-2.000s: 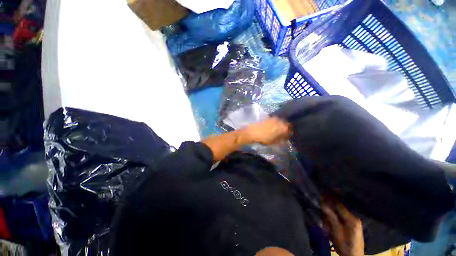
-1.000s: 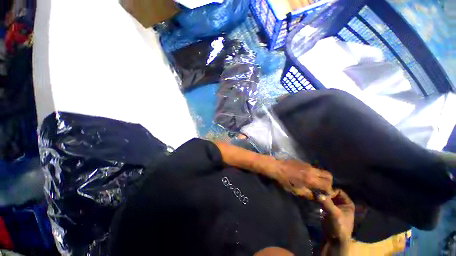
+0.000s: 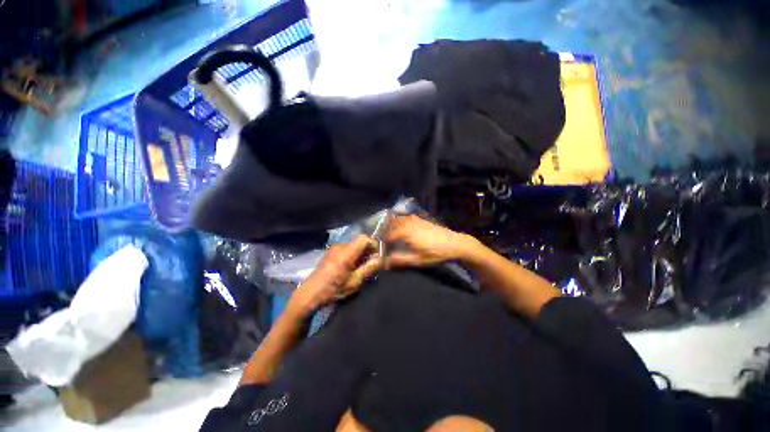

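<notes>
A dark grey garment (image 3: 355, 160) lies over the pale bagging arm (image 3: 221, 99), whose black curved end sticks out at upper left. My left hand (image 3: 342, 268) and my right hand (image 3: 424, 242) are close together just in front of my body, below the garment's near edge. The fingers of both are closed on a thin, pale, glinting strip that looks like clear film (image 3: 382, 226). Its exact shape is blurred and partly hidden by the fingers.
Dark unbagged garments (image 3: 494, 101) are stacked on a yellow carton (image 3: 584, 126) behind right. Shiny bagged garments (image 3: 650, 245) lie at right. Blue crates (image 3: 110, 160) stand at left, with a blue plastic sack (image 3: 173, 295) and a brown box (image 3: 105, 384) under white sheet at lower left.
The view has swung right and now shows the stacked garments and carton. My hands, together low beside the garment a second ago, are now in front of my body with pale film between them.
</notes>
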